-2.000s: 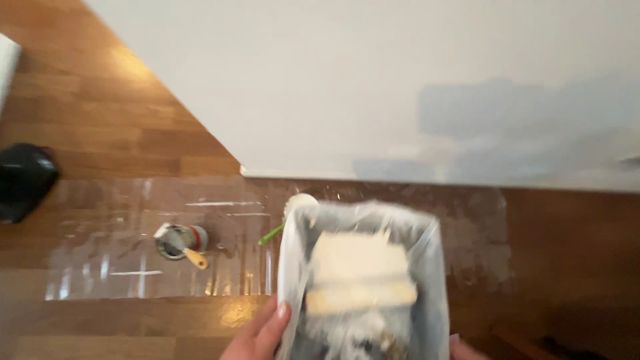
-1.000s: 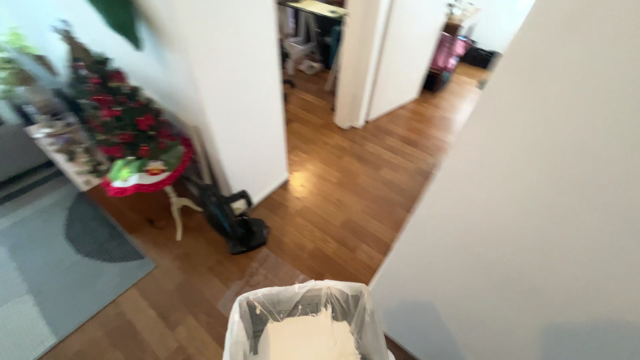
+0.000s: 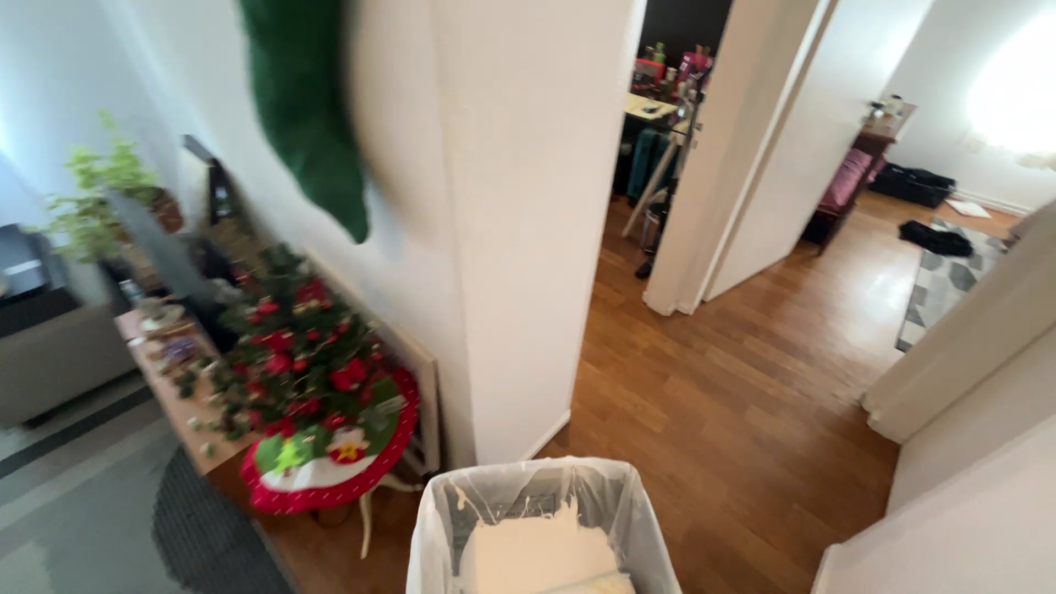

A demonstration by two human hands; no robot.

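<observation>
A plastic-lined paint tray or bin (image 3: pixel 429 528) shows at the bottom centre, its clear liner bunched over the rim. Cream-coloured paint (image 3: pixel 536 549) lies inside, with splashes up the liner and part of what looks like a paint roller (image 3: pixel 598 584) at the lower edge. Neither my left hand nor my right hand shows in the current view; whatever holds the container is below the frame.
A small decorated Christmas tree (image 3: pixel 301 355) stands on a round table with a red-edged cloth (image 3: pixel 330 495) at left, beside a low cabinet (image 3: pixel 140 355). A white wall corner (image 3: pixel 511 247) juts ahead. Right of it, wooden floor (image 3: pixel 726 412) leads to doorways and an open white door (image 3: pixel 775 157).
The view has swung up and away from the plastic floor sheet, the can with a brush and the white wall. The container has come along; the hands seen at its sides two seconds ago are out of frame.
</observation>
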